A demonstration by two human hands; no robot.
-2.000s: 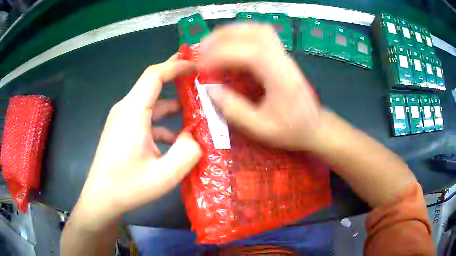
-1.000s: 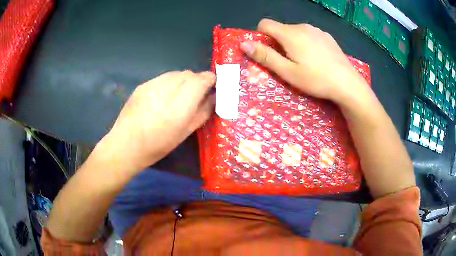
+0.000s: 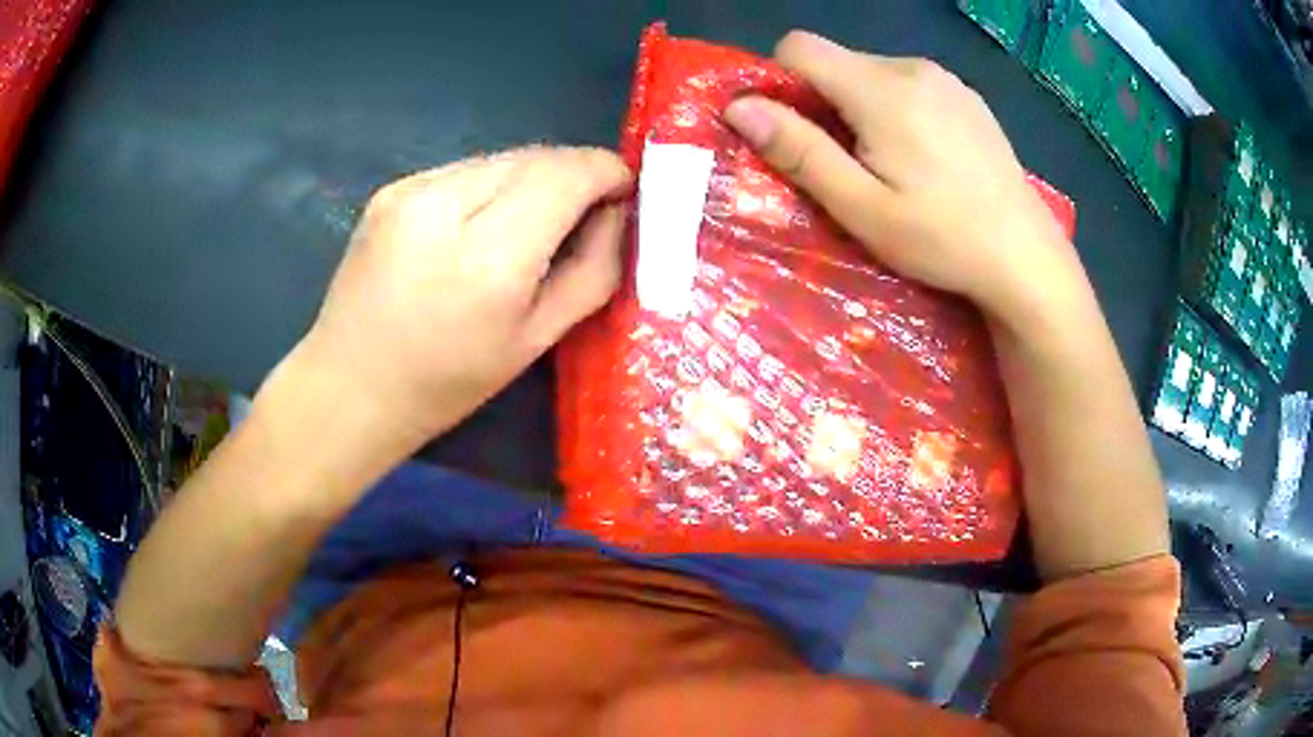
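Note:
The red anti-static bubble bag [image 3: 850,360] lies in front of me over the front edge of the mat, with pale square pads showing through it. A white label [image 3: 673,231] sits at its upper left edge. My left hand [image 3: 483,267] pinches the bag's left edge beside the label; its fingertips are partly hidden. My right hand [image 3: 914,166] rests on the bag's upper right part, with the thumb on top and the fingers over the top edge, gripping it.
PCB strips [image 3: 1102,94] stand at the upper right. A PCB stack [image 3: 1246,259] and a smaller PCB group [image 3: 1205,386] are at the right. Another red bag [image 3: 32,72] is cut off at the upper left. A crumpled clear plastic piece [image 3: 1286,468] and a dark cable lie far right.
The view has turned down toward the bag. The bag was tilted with both hands at its left edge; it now lies flatter, label up, with my right hand on its upper right part.

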